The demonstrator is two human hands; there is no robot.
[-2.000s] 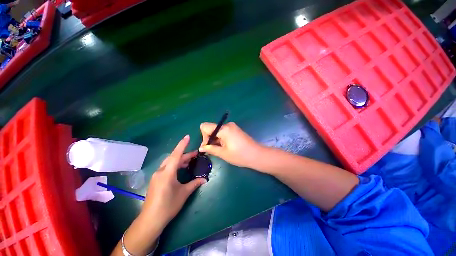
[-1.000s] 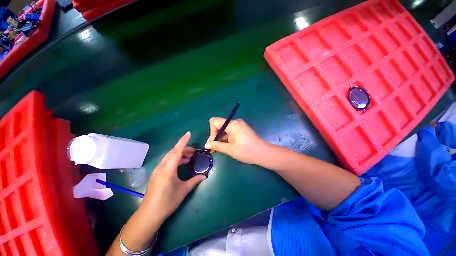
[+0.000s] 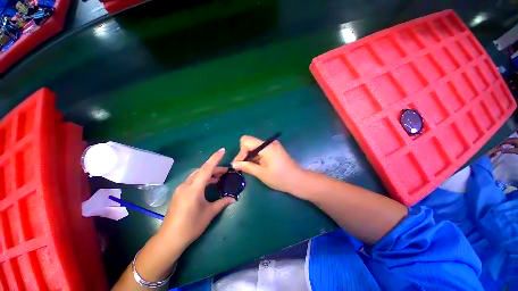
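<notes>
A round dark watch head (image 3: 232, 185) with a shiny rim is low over the dark green bench, face up. My left hand (image 3: 196, 202) holds it by the edge between thumb and fingers from the left. My right hand (image 3: 266, 165) holds a thin black stick-like tool (image 3: 264, 146) like a pencil, its upper end pointing up and right. The right fingertips and the tool's lower end are at the watch head's upper edge; the tip itself is hidden or too small to tell.
A red pocketed tray (image 3: 363, 122) on the right holds one watch head (image 3: 412, 122). Red trays (image 3: 62, 199) are stacked left, beside a white bottle (image 3: 133, 163), white paper piece (image 3: 105, 204) and blue stick (image 3: 136, 208). A filled red tray (image 3: 57, 20) is far left. Another person's hand (image 3: 504, 149) shows right.
The black tool has tilted lower toward the right. The watch head's face has gone from bright to dark again. The view has shifted slightly; both hands keep their hold.
</notes>
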